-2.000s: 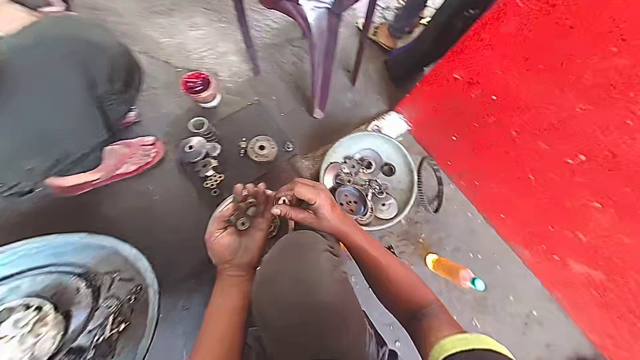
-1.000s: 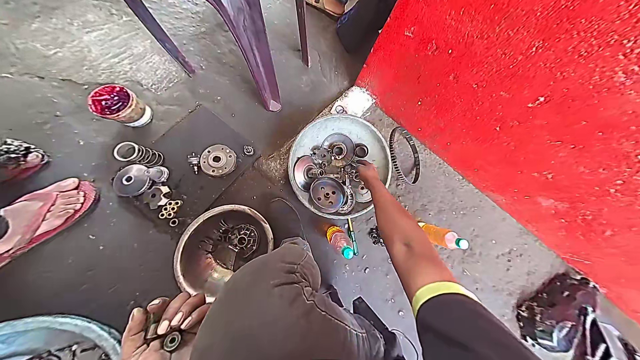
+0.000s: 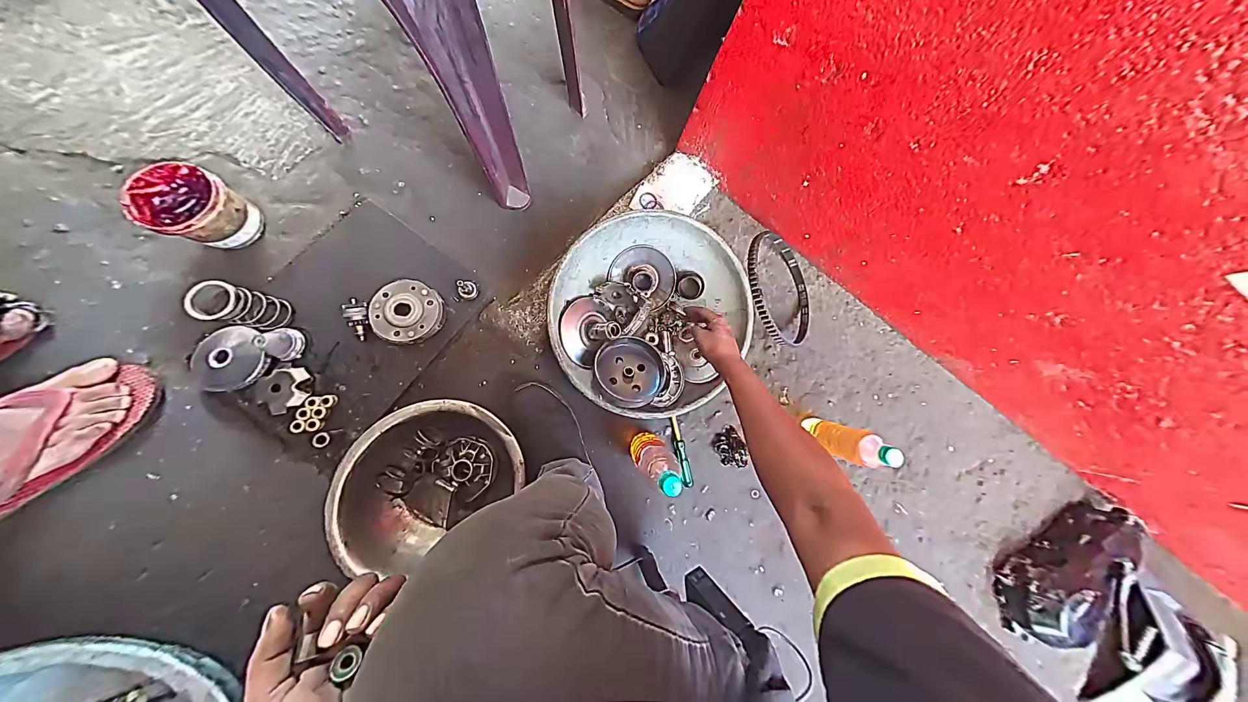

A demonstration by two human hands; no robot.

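My left hand (image 3: 317,634), at the bottom left beside my knee, is curled around small metal parts, among them a round bearing (image 3: 345,664). My right hand (image 3: 714,336) reaches into a pale metal basin (image 3: 590,255) of mechanical parts; its fingertips touch small parts there, and whether they grip one cannot be told. In that basin lie a drum-like disc with holes (image 3: 629,371), a wide smooth disc (image 3: 624,261) and several rings. A metal bowl (image 3: 343,487) holding a finned or slotted round part (image 3: 464,470) stands near my knee.
Coil spring (image 3: 263,307), flanged disc (image 3: 407,311) and small rollers (image 3: 312,413) lie on the dark mat. Around them are a red-topped container (image 3: 195,203), chair leg (image 3: 468,97) and a person's sandalled foot (image 3: 78,419). Toothed belt (image 3: 778,288), two bottles (image 3: 655,463) and a red wall (image 3: 975,195) are rightward.
Two seconds ago both my hands were together above my lap. They have since parted: the right has gone to the pale basin, the left is low beside my knee. The view has shifted, showing the bowl.
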